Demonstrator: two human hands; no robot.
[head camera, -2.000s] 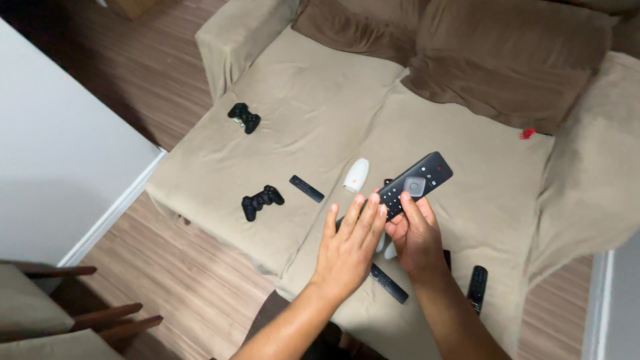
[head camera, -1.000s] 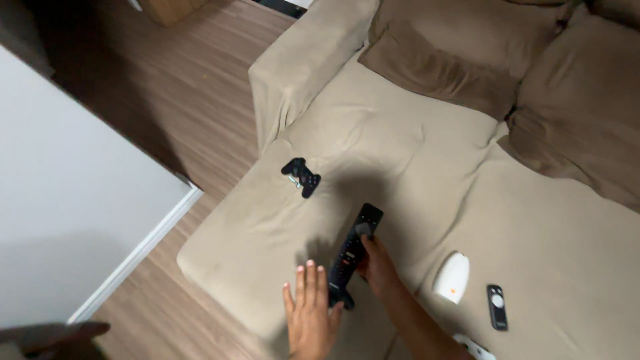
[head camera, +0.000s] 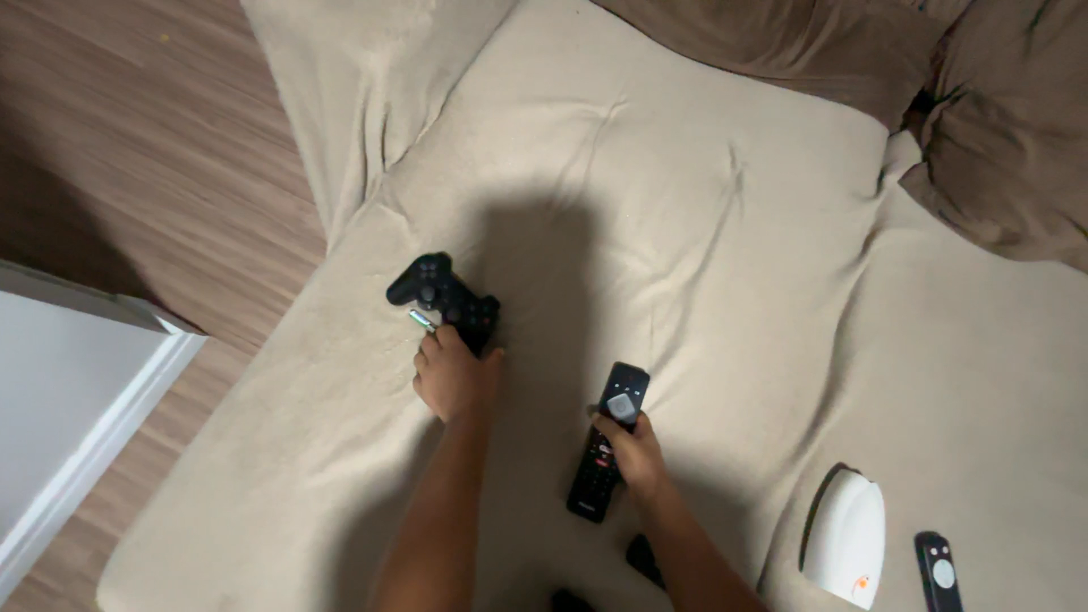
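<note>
My left hand (head camera: 455, 374) reaches to the lower edge of a black game controller (head camera: 429, 285) on the beige sofa seat. Its fingertips are at a small, shiny green-and-silver cylinder (head camera: 421, 320), which looks like a battery; whether they grip it is hard to see. My right hand (head camera: 642, 455) holds a long black remote control (head camera: 586, 489), buttons up, with its thumb just below the light grey pad. That remote is to the right of my left hand. Part of a dark object (head camera: 643, 557) shows beside my right forearm, which hides the rest.
A white plastic piece (head camera: 846, 540) with an orange mark lies at the lower right, beside a small black remote (head camera: 939, 574). Another dark object (head camera: 569, 602) is cut off by the bottom edge. Brown cushions (head camera: 1003, 161) are at the top right; wooden floor (head camera: 161, 144) and a white baseboard (head camera: 102, 459) are at left.
My left hand has moved away from the large remote to the controller and the small cylinder. My right hand still holds the remote. The view has shifted toward the left part of the sofa.
</note>
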